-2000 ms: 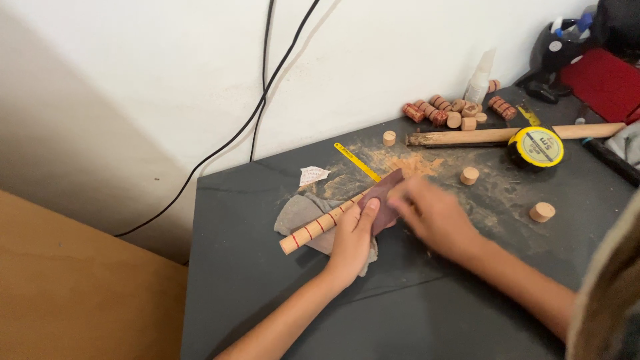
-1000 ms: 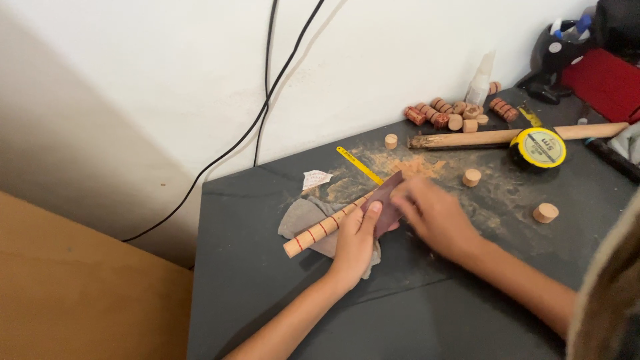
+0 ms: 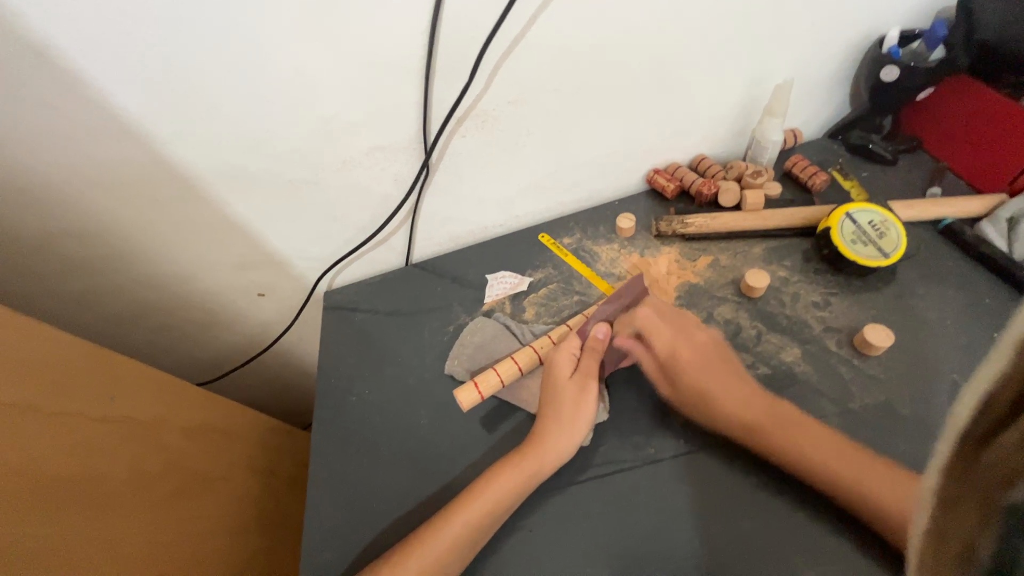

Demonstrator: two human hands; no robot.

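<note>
My left hand (image 3: 572, 392) grips a round wooden dowel (image 3: 508, 366) marked with red rings, its thumb on a folded brownish sheet, apparently sandpaper (image 3: 620, 304). The sheet lies against the dowel's upper part. My right hand (image 3: 680, 352), slightly blurred, is closed at the right side of the sheet; its fingertips are partly hidden. Beneath the dowel lies a grey cloth (image 3: 480, 344). A yellow hacksaw blade (image 3: 574, 262) extends from behind the sheet toward the upper left. Wood dust (image 3: 668, 268) is spread on the dark table beyond my hands.
Cut wooden discs (image 3: 754, 282) stand to the right. A yellow tape measure (image 3: 864, 234) sits by a long wooden rod (image 3: 744, 220). Several red-marked wooden pieces (image 3: 688, 180) and a glue bottle (image 3: 770, 128) are near the wall. A torn paper scrap (image 3: 506, 286) lies left of the blade.
</note>
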